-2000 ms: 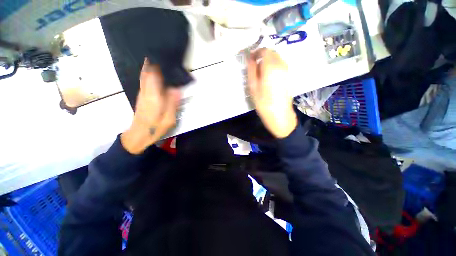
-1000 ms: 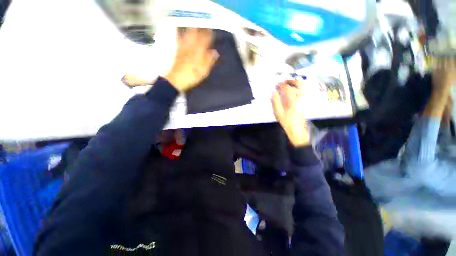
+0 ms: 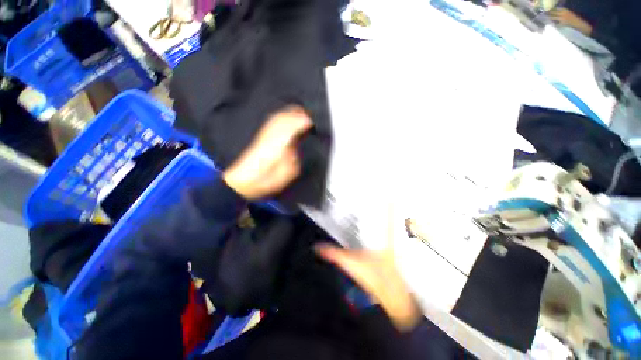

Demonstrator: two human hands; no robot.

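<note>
A large black fabric panel (image 3: pixel 246 91) hangs over the left end of the white table. My left hand (image 3: pixel 270 155) is on the panel near its lower right edge, fingers curled against the fabric; the hand is slightly blurred. My right hand (image 3: pixel 372 274) is over the table's front edge, fingers spread, with nothing seen in it. A small squarish black fabric piece (image 3: pixel 502 292) lies flat at the sewing machine's needle area. The white and blue sewing machine (image 3: pixel 590 260) is at the right.
Blue plastic baskets (image 3: pixel 105 162) with dark fabric stand left of the table; another blue basket (image 3: pixel 53 53) is farther back. Another black fabric piece (image 3: pixel 573 144) lies behind the machine. Scissors-like loop handles (image 3: pixel 165 28) lie on a white surface at the top left. Red fabric (image 3: pixel 195 320) is near my lap.
The view has swung to the left. My left hand has left the small black piece by the needle and is now at the large black panel. My right hand has moved to the table's front edge.
</note>
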